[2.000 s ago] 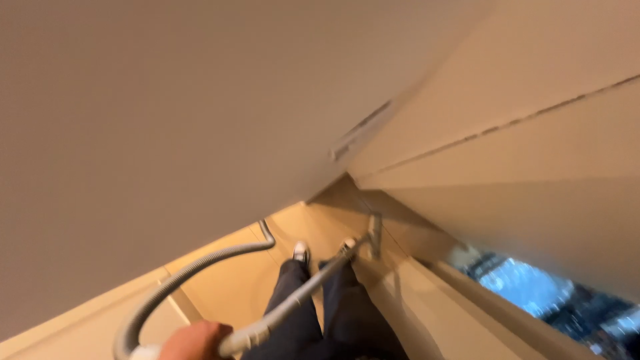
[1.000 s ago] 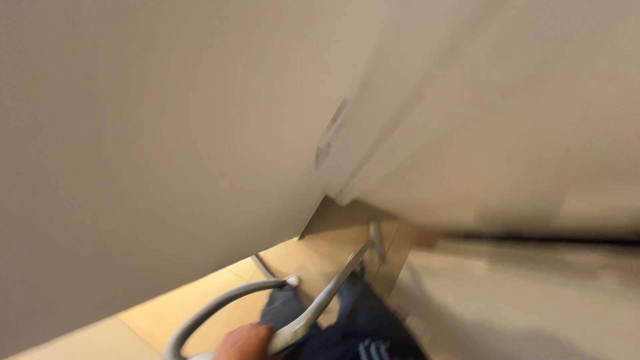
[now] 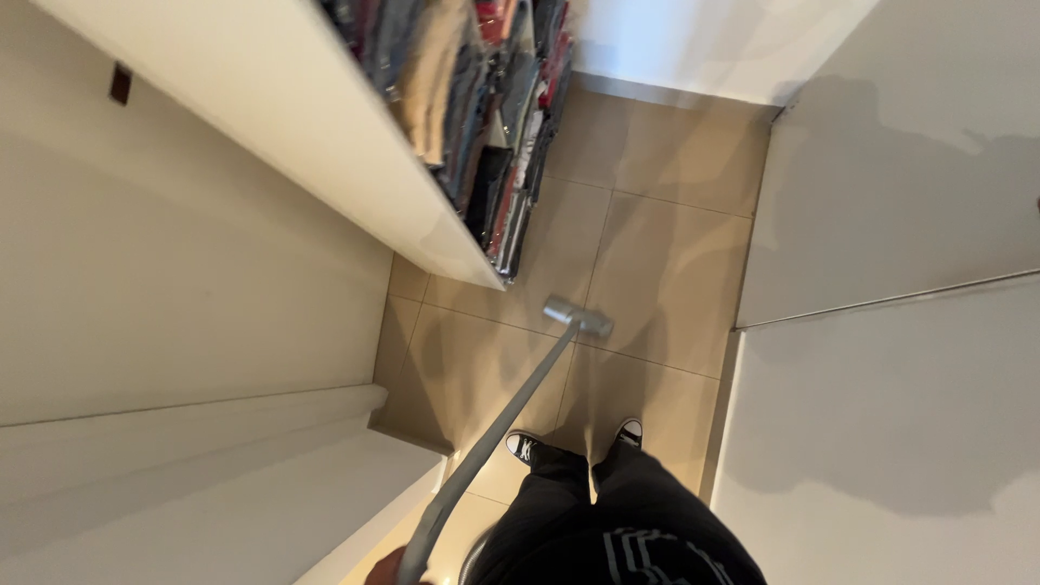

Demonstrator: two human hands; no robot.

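Note:
At the bottom edge, my left hand (image 3: 388, 567) is closed around the upper end of a grey vacuum cleaner wand (image 3: 497, 431). The wand slants up and to the right, away from my body. Its grey floor head (image 3: 578, 317) rests on the beige floor tiles (image 3: 650, 280), ahead of my feet and just right of the end of a white panel. Part of the hose (image 3: 475, 556) shows beside my left leg. My right hand is outside the view.
Clothes in clear plastic (image 3: 487, 122) stand packed along a white shelf panel (image 3: 309, 138) at upper left. A pale cabinet or wall (image 3: 877, 236) borders the floor on the right. White panels (image 3: 187, 292) stand at left. My sneakers (image 3: 524, 445) are on the tiles.
The view has swung widely, and the packed clothes now show. My left hand keeps hold of the wand, whose floor head is now farther out in front of my feet.

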